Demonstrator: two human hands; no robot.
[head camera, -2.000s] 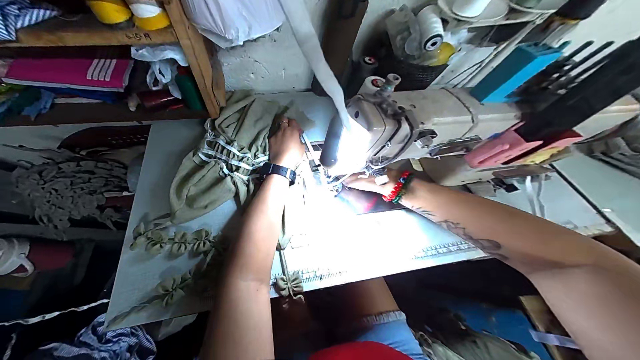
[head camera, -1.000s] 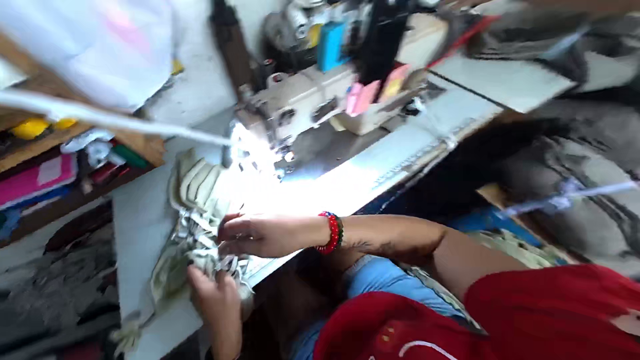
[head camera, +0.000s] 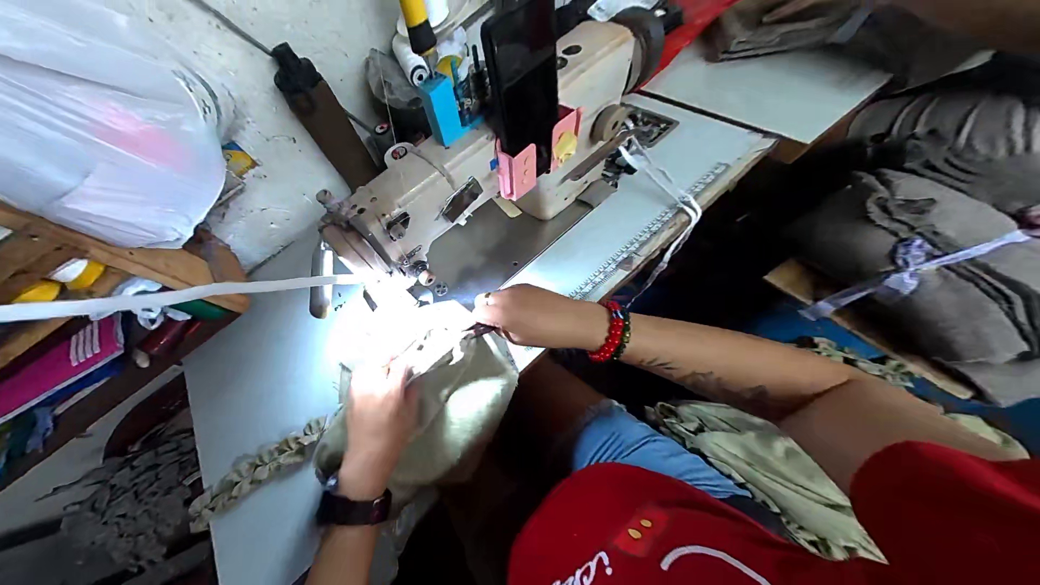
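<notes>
Olive-green fabric (head camera: 467, 402) lies over the front edge of the sewing table, just before the industrial sewing machine (head camera: 439, 187). My left hand (head camera: 382, 414), with a dark watch on its wrist, grips the fabric's left part. My right hand (head camera: 528, 317), wearing red and green beaded bracelets, pinches its upper right edge. The needle area is washed out by the lamp's glare, so the needle and presser foot cannot be made out. A ruffled fabric strip (head camera: 260, 467) trails from the fabric toward the table's lower left.
A phone (head camera: 524, 81) stands in a pink holder on the machine. White elastic (head camera: 179, 296) crosses from the left to the machine head. White cords (head camera: 670, 195) hang over the table edge. Tied grey fabric bundles (head camera: 934, 260) lie at right; a wooden shelf (head camera: 122, 260) is at left.
The green fabric, gathered up at the table's left a second ago, is now spread between my hands near the needle area. My right hand has moved toward the machine. The view has swung right.
</notes>
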